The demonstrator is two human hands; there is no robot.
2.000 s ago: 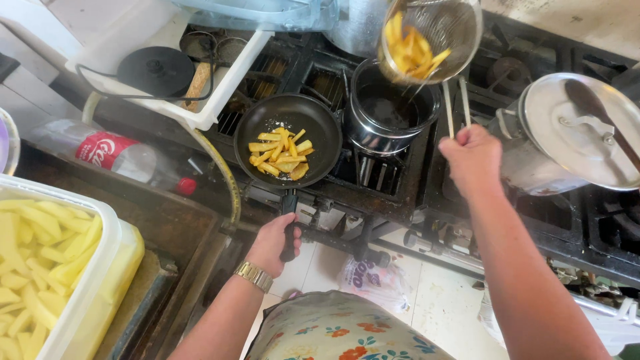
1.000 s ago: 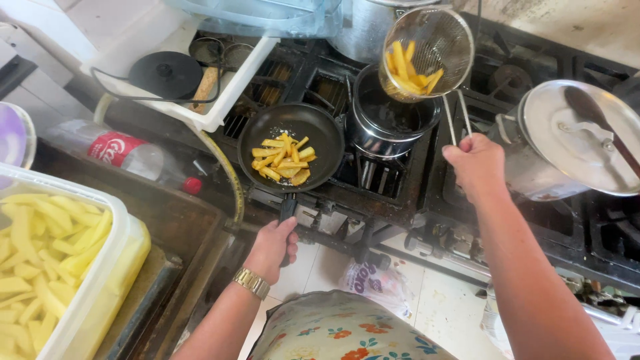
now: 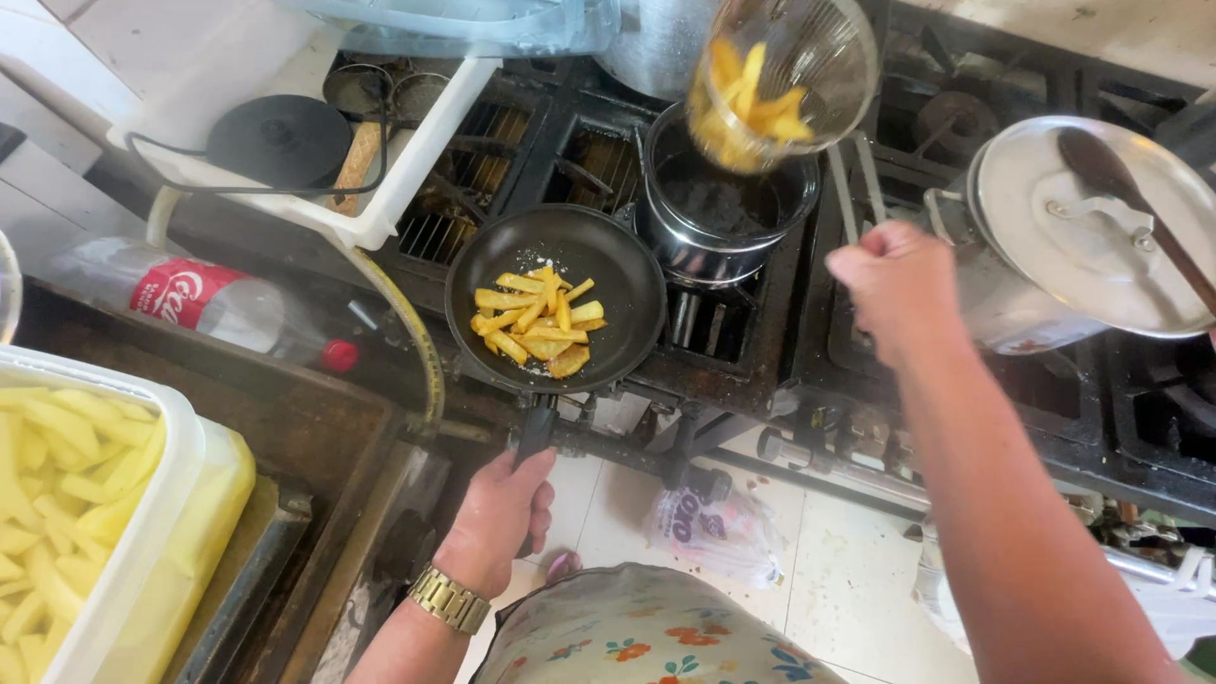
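Observation:
My left hand [image 3: 503, 518], with a gold-coloured watch at the wrist, grips the black handle of a frying pan [image 3: 622, 285]. Cooked potato fries [image 3: 541, 318] lie in the pan's left half, with a few white grains by them. In my right hand [image 3: 893, 285] is the wire handle of a mesh frying basket [image 3: 826, 57], tilted, with more fries [image 3: 755, 95] inside. The basket hangs above the far rim of a small metal pot [image 3: 708, 252] holding dark liquid. That pot stands on the stove just right of the pan.
A white tub of raw cut potatoes [image 3: 180, 475] stands at lower left, near a Coca-Cola bottle [image 3: 237, 309] lying on its side. A yellowish hose [image 3: 408, 313] curves beside the pan. At right a large lidded pot [image 3: 1035, 228] carries a dark spoon [image 3: 1102, 171]. A white tray [image 3: 442, 133] is behind.
The basket has shifted and tilted over the pot between frames, with the fries moving inside it. My left hand stays on the pan's handle.

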